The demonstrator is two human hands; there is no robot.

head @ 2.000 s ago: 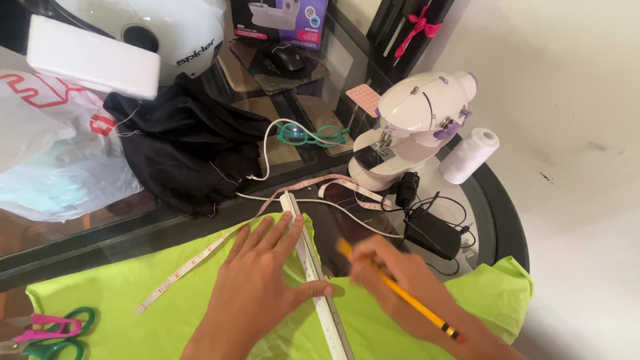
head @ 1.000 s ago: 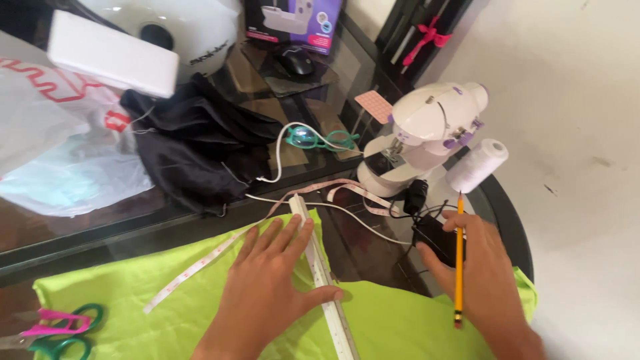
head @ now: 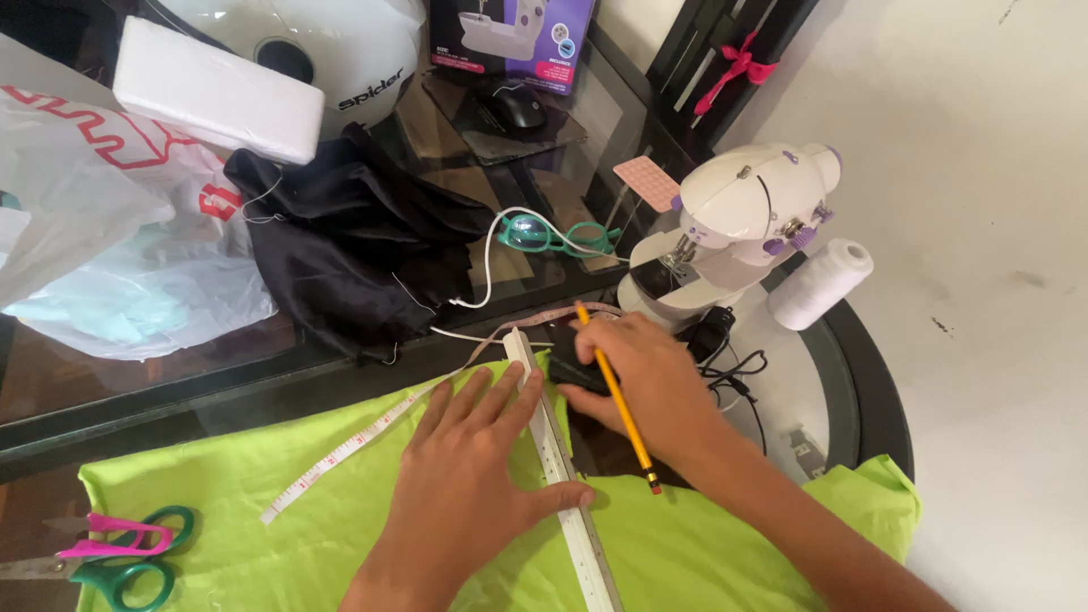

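Lime-green fabric (head: 323,493) is spread over the near part of a glass table. My left hand (head: 476,476) lies spread on it, fingertips and thumb pressing a white scale ruler (head: 557,463) that runs from the upper middle to the bottom edge. Just right of the ruler, my right hand (head: 654,382) holds a yellow pencil (head: 619,395), its eraser end toward me, and its fingers are at a black power adapter (head: 578,361), which they partly cover. A measuring tape (head: 357,442) runs beside my left hand. Green-handled scissors (head: 140,552) and a pink-handled tool (head: 119,537) lie at the lower left.
A white mini sewing machine (head: 748,204) and thread cone (head: 820,283) stand at the right, cables (head: 739,382) below. Black fabric (head: 340,246), green glasses (head: 557,234), a mouse (head: 514,104), a plastic bag (head: 153,272), a foam block (head: 217,89) and a helmet (head: 357,42) are farther back.
With the pencil, my right hand has moved left from the right side of the adapter, where it was one second ago, to near the ruler's top. My left hand stays on the ruler.
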